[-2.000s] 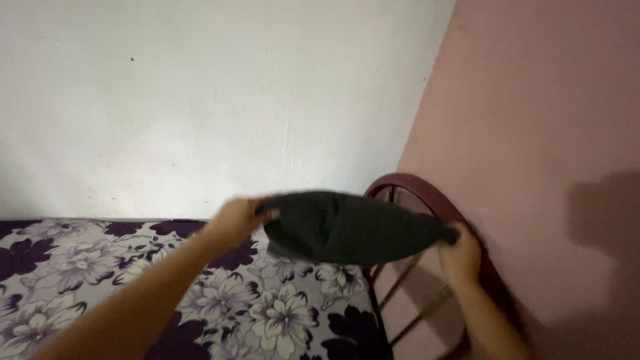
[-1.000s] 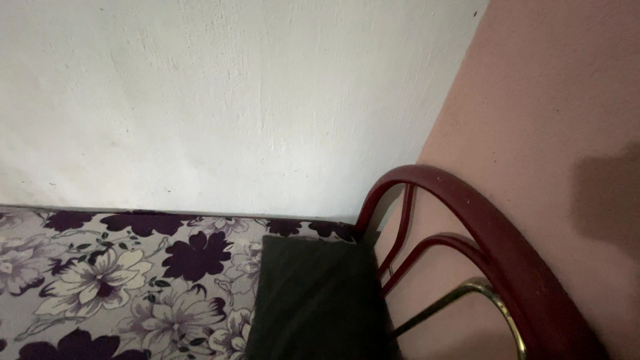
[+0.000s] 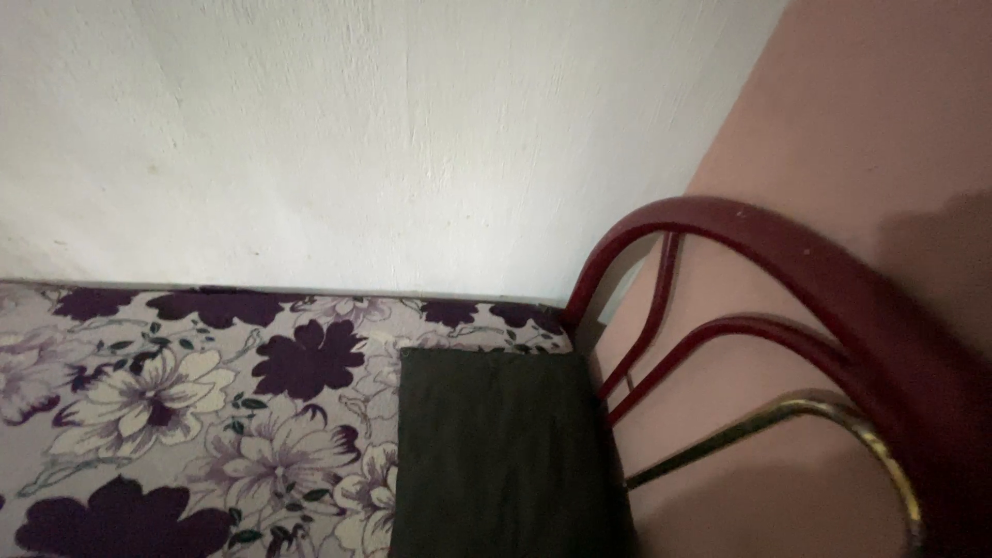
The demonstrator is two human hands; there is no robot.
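Neither my left hand nor my right hand is in the head view, so what they hold or touch is hidden. A dark pillow [image 3: 508,457] lies flat on the bed's floral sheet [image 3: 287,434], beside the red metal headboard [image 3: 697,213]. Its lower part is cut off by the bottom edge of the view. The sheet is pale with purple and cream flowers.
A white wall [image 3: 349,139] runs along the far side of the bed. Behind the headboard stands a pink wall [image 3: 837,101] with a dark shadow on it. A brass-coloured curved bar [image 3: 806,407] is part of the headboard.
Two seconds ago both hands held the dark pillow up above the bed; now it lies by the headboard and the hands are out of view. The view has moved closer to the headboard.
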